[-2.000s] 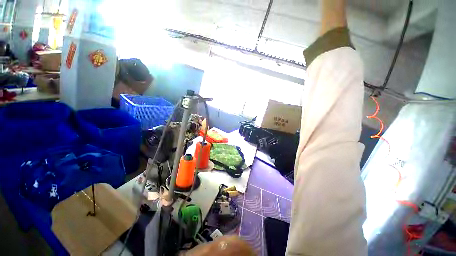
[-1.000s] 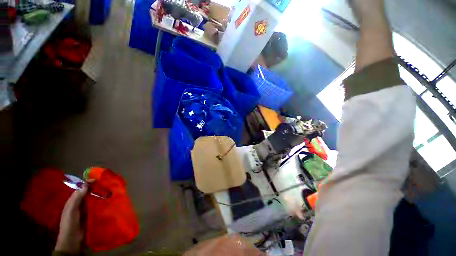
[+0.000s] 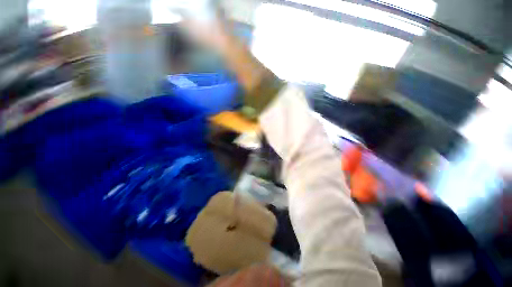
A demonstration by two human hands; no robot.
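The whole view is strongly blurred by motion. My right arm, in a pale sleeve with an olive cuff, reaches from the bottom edge up towards the upper left. My right hand (image 3: 203, 27) is a pale smear near the top edge, and its fingers and anything in it cannot be made out. My left hand is not in view. No pouch or snips can be made out. Nearest in front are a tan, rounded board (image 3: 231, 234) and blue bagged goods (image 3: 168, 193) beside it.
Large blue bins (image 3: 78, 151) stand at the left. A lighter blue crate (image 3: 205, 89) is behind them. Blurred orange shapes (image 3: 362, 182) and a purple surface (image 3: 390, 168) lie right of my arm. A brown carton (image 3: 373, 83) stands near the bright window.
The view has swung back from the floor to the bins and window. My raised right arm now slants to the upper left. The left hand with snips and orange pouch has left view.
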